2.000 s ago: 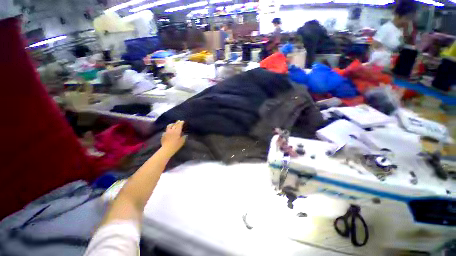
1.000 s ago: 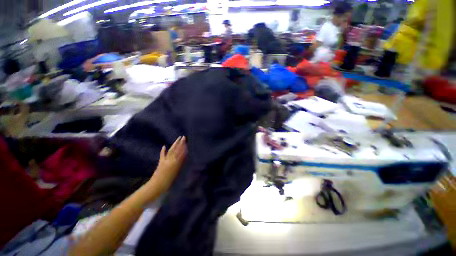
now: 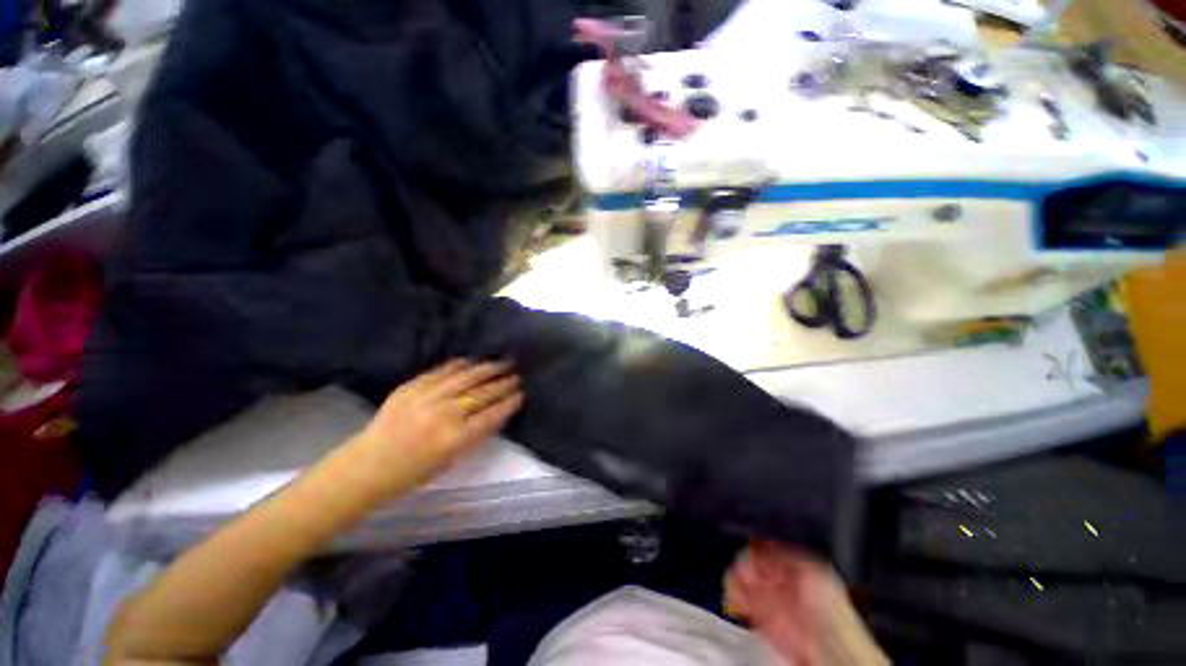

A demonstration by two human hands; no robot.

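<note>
A bulky black garment (image 3: 299, 169) lies over the left part of the white table. Its sleeve (image 3: 650, 403) stretches right and toward me, past the table's front edge. My left hand (image 3: 449, 410) lies on the sleeve's upper part, fingers extended; whether it grips the cloth is unclear. My right hand (image 3: 787, 599), partly cut off by the bottom edge, pinches the sleeve near its open end. The white sewing machine (image 3: 884, 195) stands behind the sleeve, its needle area (image 3: 663, 267) free of the cloth.
Black-handled scissors (image 3: 832, 293) are by the machine arm. A pink rag (image 3: 637, 91) is on the machine head. Dark garments (image 3: 1027, 559) are at lower right. Red cloth (image 3: 59, 312) and grey cloth (image 3: 59, 559) are at left. Something yellow (image 3: 1158, 345) is at the right edge.
The black garment has come forward onto the table, its sleeve now drawn out to the right. My right hand has come onto the sleeve end. The view has tilted down.
</note>
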